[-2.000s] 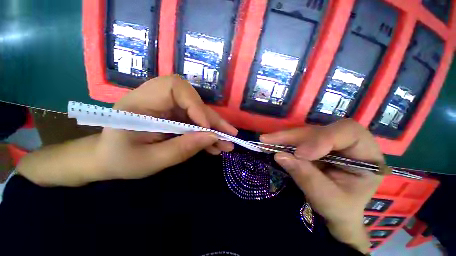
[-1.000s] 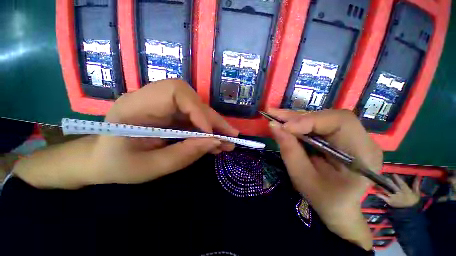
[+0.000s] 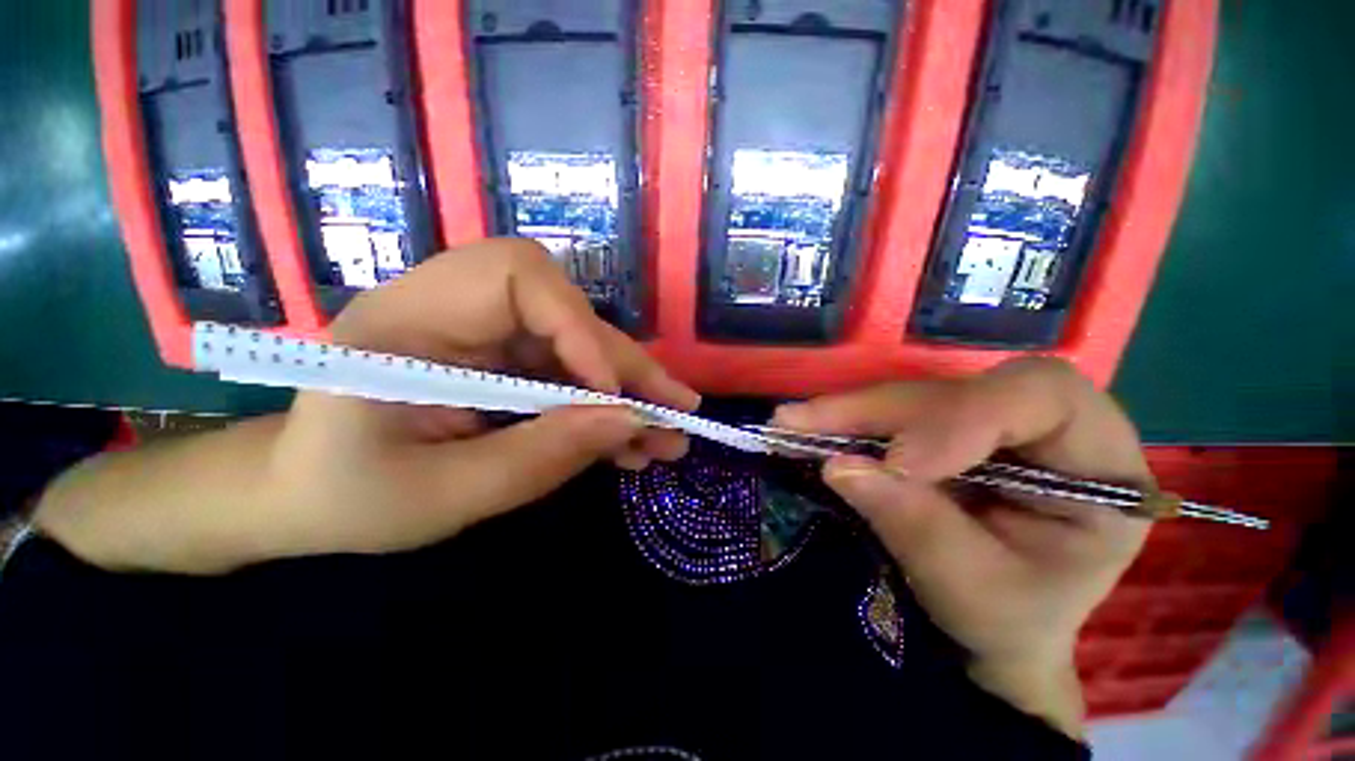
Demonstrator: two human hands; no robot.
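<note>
My left hand (image 3: 446, 402) pinches a white label sheet (image 3: 379, 379) between thumb and fingers. The sheet is seen nearly edge-on, with rows of tiny dark print. My right hand (image 3: 988, 483) grips dark, pen-like tweezers (image 3: 1040, 485) with a gold-brown band. The tweezer tips meet the right end of the sheet between my two hands. Whether a label is on the tips is too small to tell. Behind my hands, phones without back covers (image 3: 783, 164) stand in a row in a red foam tray (image 3: 676, 179). My left hand hides the lower edge of some phones.
The tray lies on a glossy green bench top (image 3: 1263, 268), whose near edge runs just beyond my hands. More red trays (image 3: 1174, 587) are below the bench at the lower right. My dark, beaded clothing fills the bottom.
The tweezer tips have moved from above the sheet's end down to it. The tray and phones have shifted left in view. The other person's hand at lower right is out of view.
</note>
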